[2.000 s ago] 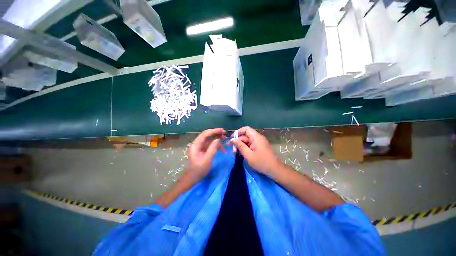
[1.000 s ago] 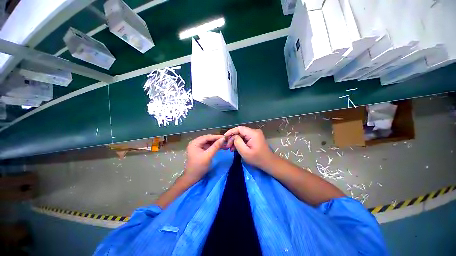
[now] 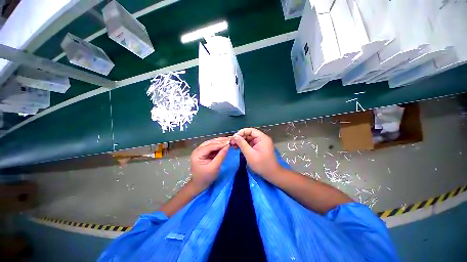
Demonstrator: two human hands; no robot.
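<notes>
My left hand (image 3: 207, 159) and my right hand (image 3: 257, 151) meet at their fingertips in front of the blue smock, close to the bench's front edge. Both pinch a tiny white strip (image 3: 235, 135), mostly hidden by the fingers. A white carton (image 3: 219, 79) stands on the green bench just beyond my hands, with a dark slot at its far end. A tangled pile of loose white strips (image 3: 172, 102) lies left of it.
Waiting cartons (image 3: 327, 43) crowd the bench at the right. Line cartons (image 3: 128, 30) stand on the far belt at upper left. Two or three strips (image 3: 358, 105) lie near the bench edge. Below are an open brown carton (image 3: 357, 134) and floor scraps (image 3: 335, 174).
The view has shifted and tilted slightly. My fingertips have closed together, and the white strip that showed clearly between them is now mostly covered. The carton and pile keep their places on the bench.
</notes>
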